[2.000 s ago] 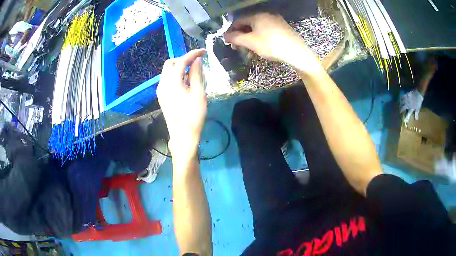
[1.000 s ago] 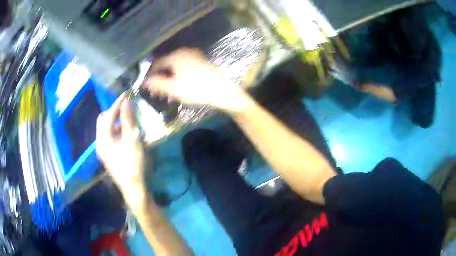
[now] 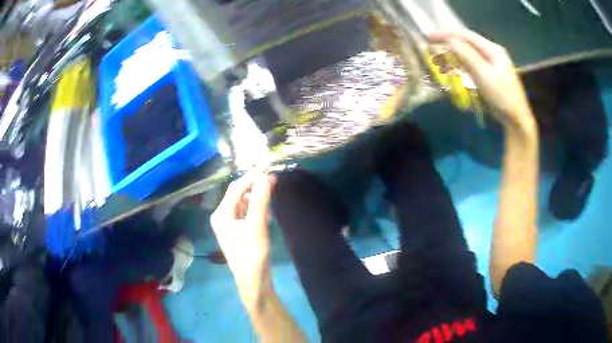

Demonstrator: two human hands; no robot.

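My left hand (image 3: 247, 231) is bare, below the pale crumpled wrapping (image 3: 243, 124) at the bench edge. Its thumb and fingertips are close together; blur hides whether they hold anything. My right hand (image 3: 488, 75) is bare, at the right-hand cable bundle, with its fingers over the yellow wire ends (image 3: 457, 88). Whether it grips a wire is too blurred to tell. The silvery pile (image 3: 355, 90), with some yellow bits at its left end, lies between the hands on the bench.
A blue divided bin (image 3: 199, 110) holds white pieces and dark pieces. Left of it lies a bundle of white cables (image 3: 64, 157) with yellow and blue ends. Part of the grey machine (image 3: 191, 30) is above. A red stool (image 3: 149, 308) and another person's dark shoe (image 3: 570, 194) are below.
My right hand has left the work point and moved right to the yellow-ended bundle. My left hand has dropped from the work point to below the bench edge. The camera view has shifted.
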